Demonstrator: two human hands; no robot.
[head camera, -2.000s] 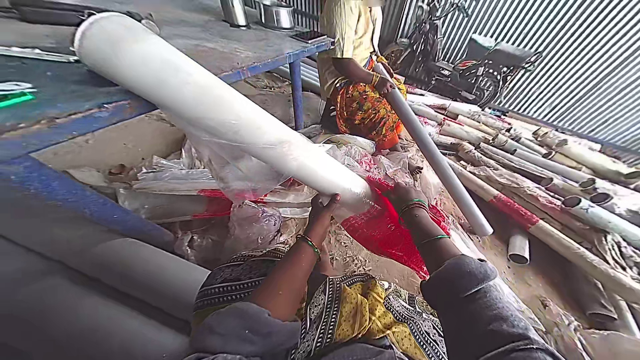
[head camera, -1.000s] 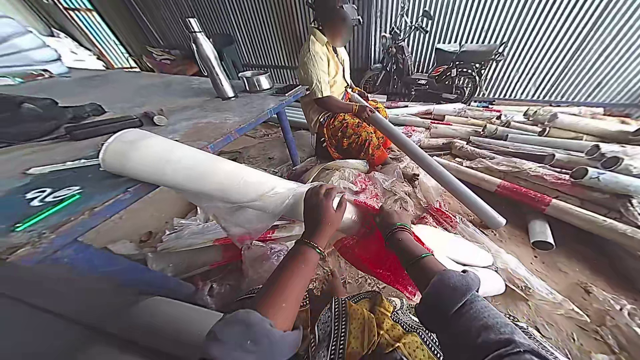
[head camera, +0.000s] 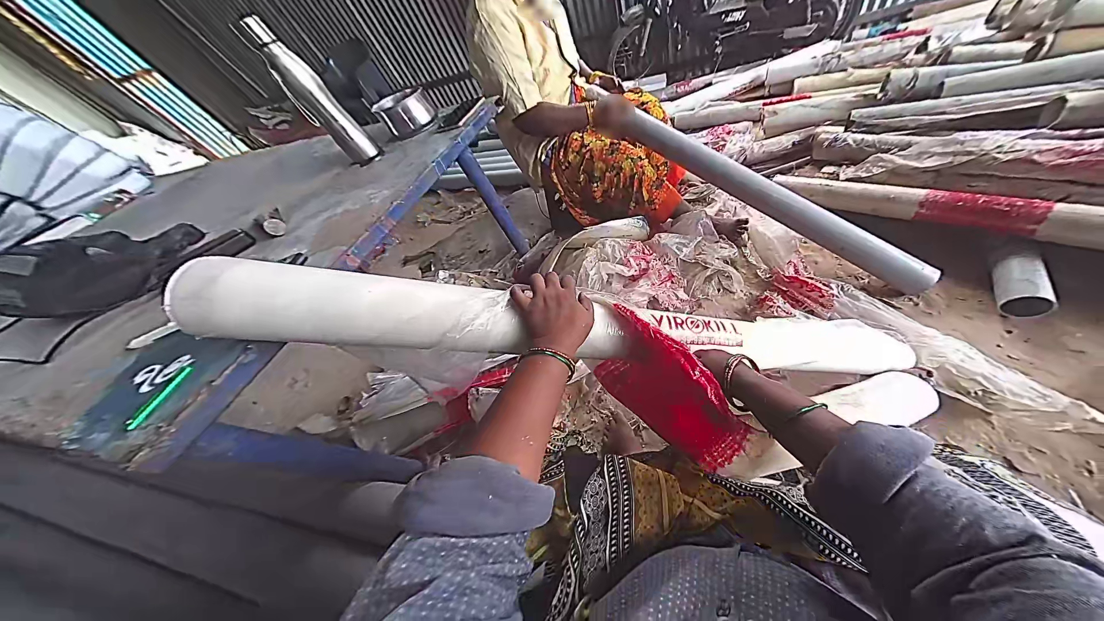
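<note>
A long white tube (head camera: 371, 304), partly wrapped in clear plastic film, lies across in front of me, its left end over the blue-edged table. My left hand (head camera: 555, 315) grips it from above near the middle. A red mesh cloth (head camera: 668, 388) drapes over the tube to the right of that hand. My right hand (head camera: 718, 362) is at the cloth and the tube's lower edge; its fingers are mostly hidden. Beyond, the tube's right part bears red print, and a white flat piece (head camera: 871, 401) lies below it.
The blue-edged table (head camera: 405, 203) stands left, with a steel bottle (head camera: 315, 95), a steel pot (head camera: 405, 112) and a black bag (head camera: 95, 263). A seated person (head camera: 535, 95) holds a grey pipe (head camera: 776, 194). Wrapped tubes (head camera: 975, 112) and crumpled plastic (head camera: 664, 259) cover ground behind.
The view has swung round. The white tube, steeply slanted two seconds ago, now lies nearly level. White pieces and print on its right part show beyond the red cloth.
</note>
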